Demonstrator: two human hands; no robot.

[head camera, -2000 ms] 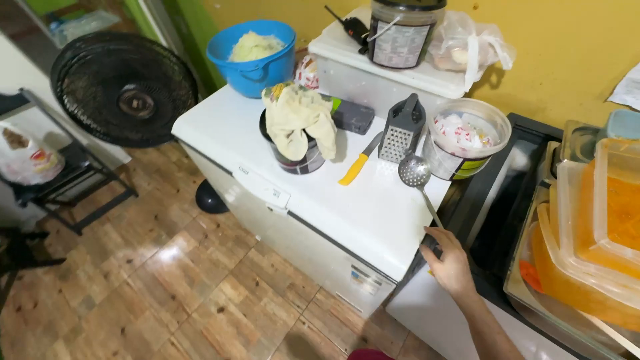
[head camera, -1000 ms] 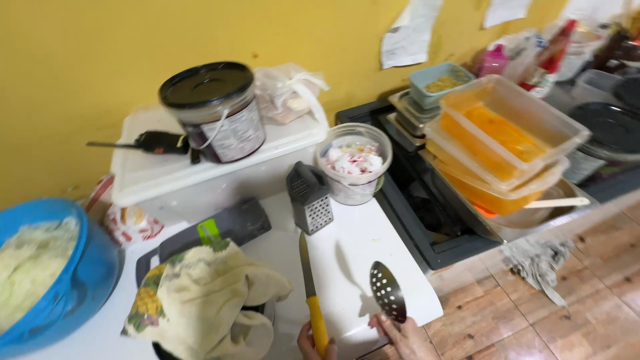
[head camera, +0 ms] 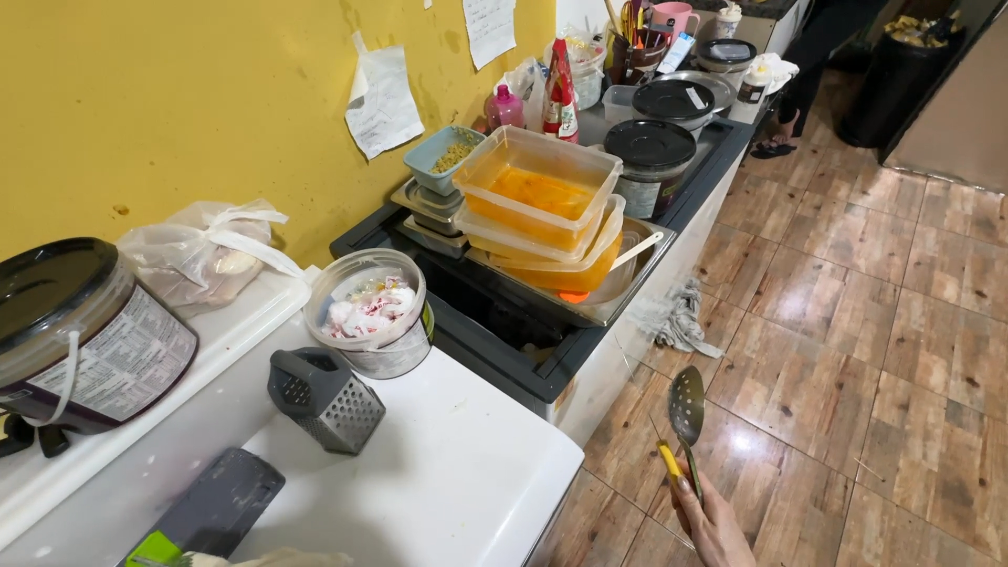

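Note:
My right hand (head camera: pixel 713 520) is at the lower right, over the tiled floor. It holds a metal slotted spoon (head camera: pixel 687 405), bowl up, together with a yellow-handled knife (head camera: pixel 669 459); the knife's thin blade is barely visible. My left hand is out of view. On the white chest freezer lid (head camera: pixel 441 465) stands a grey box grater (head camera: pixel 327 402) beside a clear plastic tub (head camera: pixel 378 315) with crumpled red-and-white plastic inside. A dark grey object (head camera: pixel 216 500) with a bright green part lies at the lower left, and a cream cloth (head camera: pixel 272 557) shows at the bottom edge.
Stacked orange-stained plastic containers (head camera: pixel 543 177) rest in a metal tray (head camera: pixel 646 264) on the dark-framed counter. Black-lidded tubs (head camera: pixel 650 146) stand behind. A lidded bucket (head camera: pixel 94 339) is at left. A grey rag (head camera: pixel 681 319) lies on the floor. A person's dark-clad leg (head camera: pixel 835 47) shows beyond.
The knife lay on the freezer lid two seconds ago and was in my left hand one second ago; my right hand now holds it with the slotted spoon. The view has swung right.

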